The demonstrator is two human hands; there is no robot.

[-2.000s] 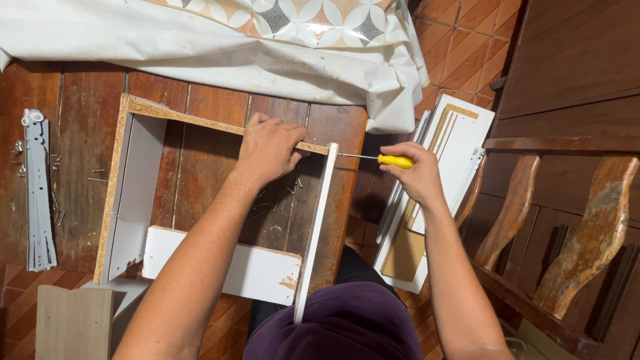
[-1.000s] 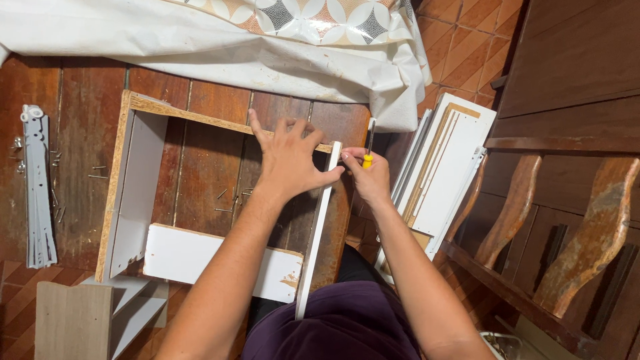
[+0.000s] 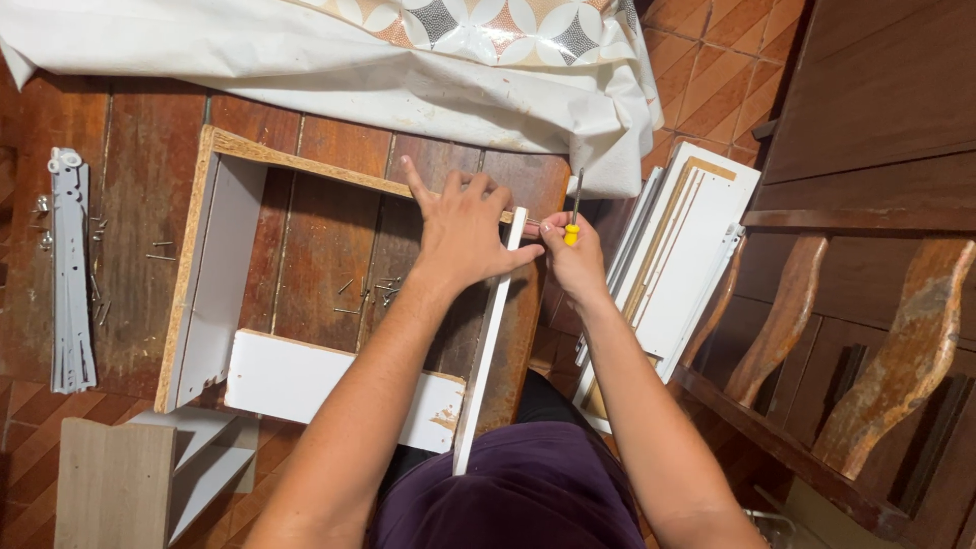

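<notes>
A frame of particleboard panels (image 3: pixel 320 169) with white faces stands on a wooden table. My left hand (image 3: pixel 465 229) spreads over its far right corner, thumb against the narrow white panel (image 3: pixel 488 343) on the right side. Just outside that corner, my right hand (image 3: pixel 573 255) holds a screwdriver with a yellow handle (image 3: pixel 571 233), its shaft pointing away from me. The fingertips of that hand pinch a thin thing, perhaps a screw, at the panel's outer face. A white board with chipped edges (image 3: pixel 305 375) lies across the frame's near side. Loose screws (image 3: pixel 387 290) lie on the table inside the frame.
Metal drawer slides (image 3: pixel 70 274) and more screws lie at the table's left. A white cloth with a patterned cover (image 3: pixel 457 91) covers the far side. White panels (image 3: pixel 686 259) lean by a wooden chair (image 3: pixel 785 320) at right. A wood-grain unit (image 3: pixel 114 480) stands low at left.
Two seconds ago the screwdriver lay level with its tip at the corner; now it points away, tucked in my right hand, which has moved left to the panel. My left hand has spread over the corner.
</notes>
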